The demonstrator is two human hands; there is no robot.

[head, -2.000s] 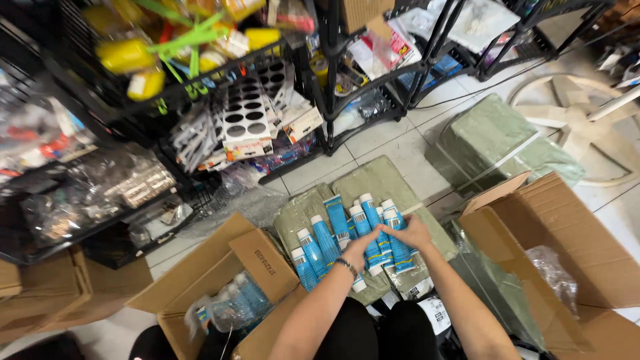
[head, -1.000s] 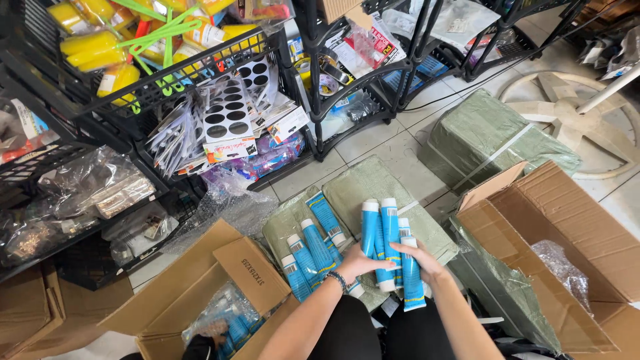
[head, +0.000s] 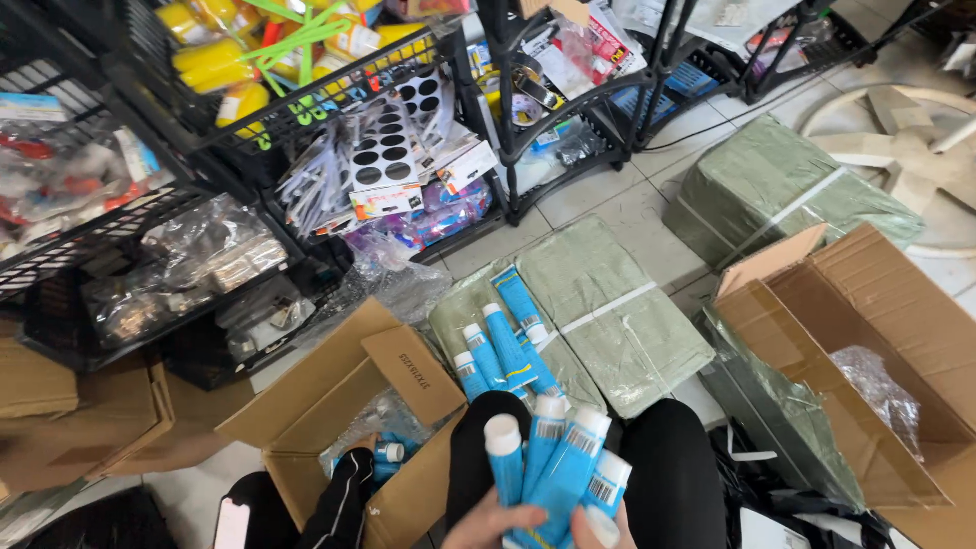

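Observation:
Several blue tubes with white caps (head: 564,465) are bunched between my two hands, above my lap at the bottom of the view. My left hand (head: 488,522) closes on them from the left, with its thumb or a finger across the tubes. My right hand (head: 606,530) grips them from the right and is partly cut off by the frame's edge. More blue tubes (head: 505,347) lie in a loose group on a green wrapped package (head: 461,301) just beyond my knees. Another person's hand (head: 369,442) reaches into an open cardboard box (head: 316,389) holding blue tubes and clear plastic.
Black shelf baskets (head: 305,114) with yellow bottles and carded goods stand at the back left. A second green package (head: 637,328) with a white strap lies before me, another (head: 785,183) behind it. An open carton (head: 907,305) holding clear wrap stands right. A phone (head: 232,524) shows at lower left.
My hands have drawn the bunch of tubes from above the green packages back toward my lap. The right part of the packages, where tubes lay earlier, is now uncovered.

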